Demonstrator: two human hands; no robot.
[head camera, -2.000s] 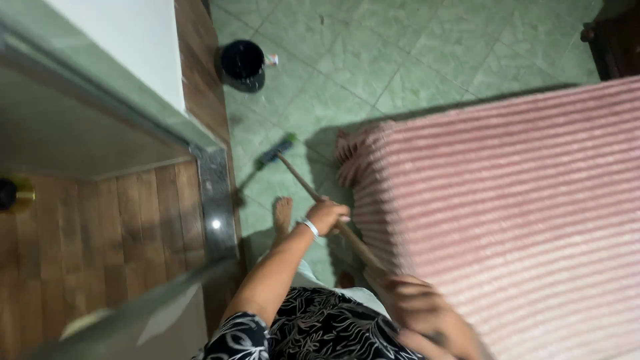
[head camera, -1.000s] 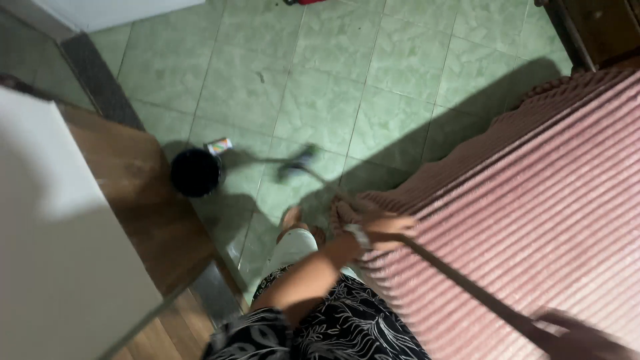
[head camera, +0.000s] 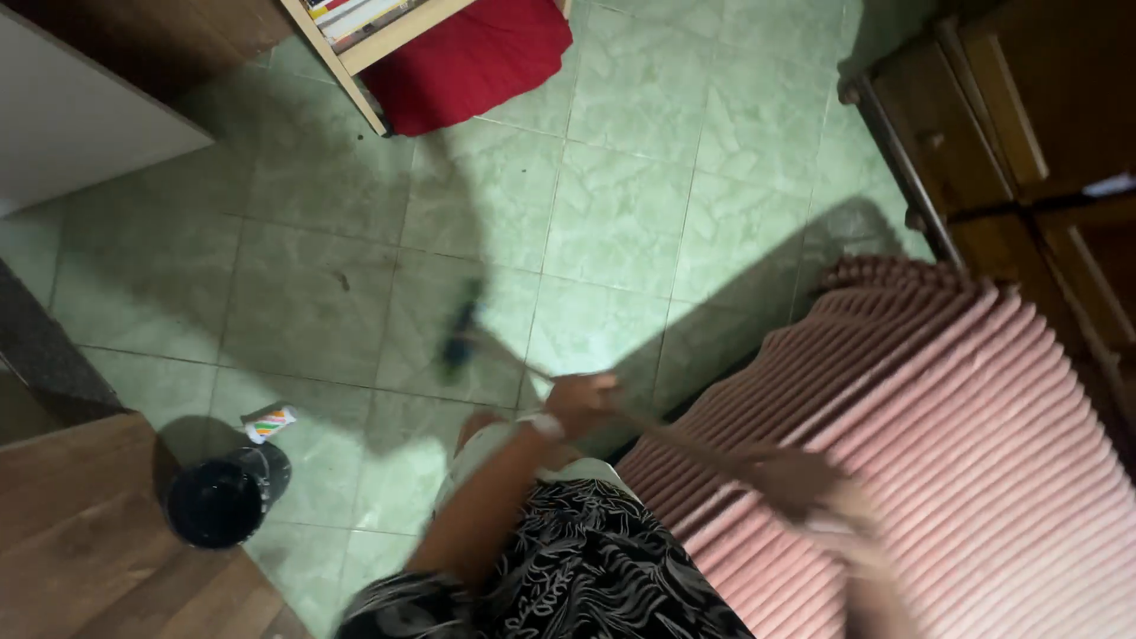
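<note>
A long wooden handle (head camera: 670, 435) runs slantwise across my front, down to a blurred dark blue and green brush head (head camera: 461, 337) at the tiled floor. My left hand (head camera: 581, 404), with a light band at the wrist, grips the handle at its middle. Higher up the handle, over the pink bed cover, my right hand (head camera: 799, 488) is closed round it; motion blurs this hand. The head's exact type is too blurred to tell. A black bucket (head camera: 216, 504) stands on the floor at lower left, beside a small striped packet (head camera: 270, 425).
The bed's ribbed pink cover (head camera: 941, 426) fills the lower right. Dark wooden furniture (head camera: 994, 115) stands at upper right. A pale wooden shelf (head camera: 408, 35) with books and a red cloth (head camera: 479, 67) is at the top. A white panel (head camera: 80, 106) juts in at upper left.
The view has turned strongly, bringing in the shelf and red cloth. Both hands have stayed on the handle, and its angle to my body has shifted.
</note>
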